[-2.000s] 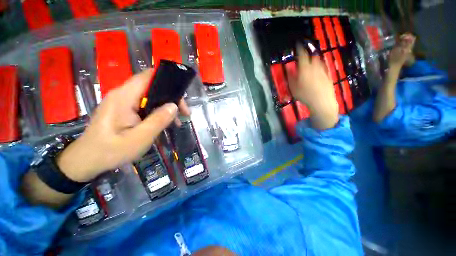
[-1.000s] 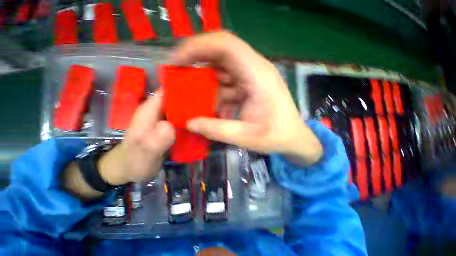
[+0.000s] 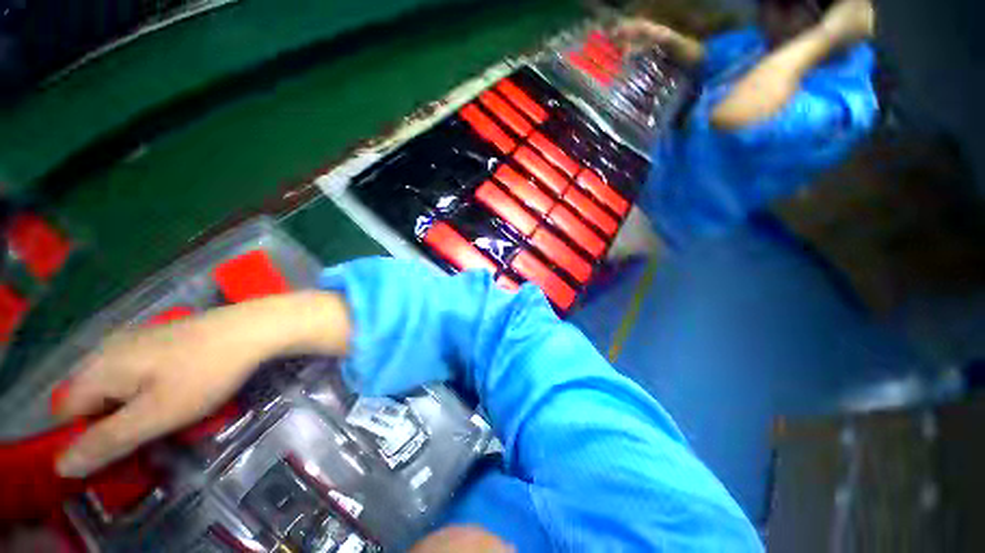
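My right hand (image 3: 162,373) reaches over the clear tray (image 3: 437,410) at the lower left. Its fingertips are at a red cover (image 3: 30,475) near the left edge; blur hides whether they grip it. My left hand is not in view. A red-backed phone (image 3: 248,277) lies in a tray pocket beyond my right wrist, and more red shows under my hand. An open black phone (image 3: 283,491) lies in a lower pocket. Another pocket shows a silver-white patch (image 3: 391,429).
The black cover tray (image 3: 400,189) holds rows of red covers (image 3: 540,227) beyond my sleeve. A coworker's arm (image 3: 772,92) in blue is at the upper right, near another clear tray (image 3: 637,108). A green belt (image 3: 216,119) runs behind. A brown box-like object (image 3: 880,481) stands lower right.
The view has swung right. My hands were together on a red-backed phone; now my left hand is out of view and my right hand is at the lower left over the tray.
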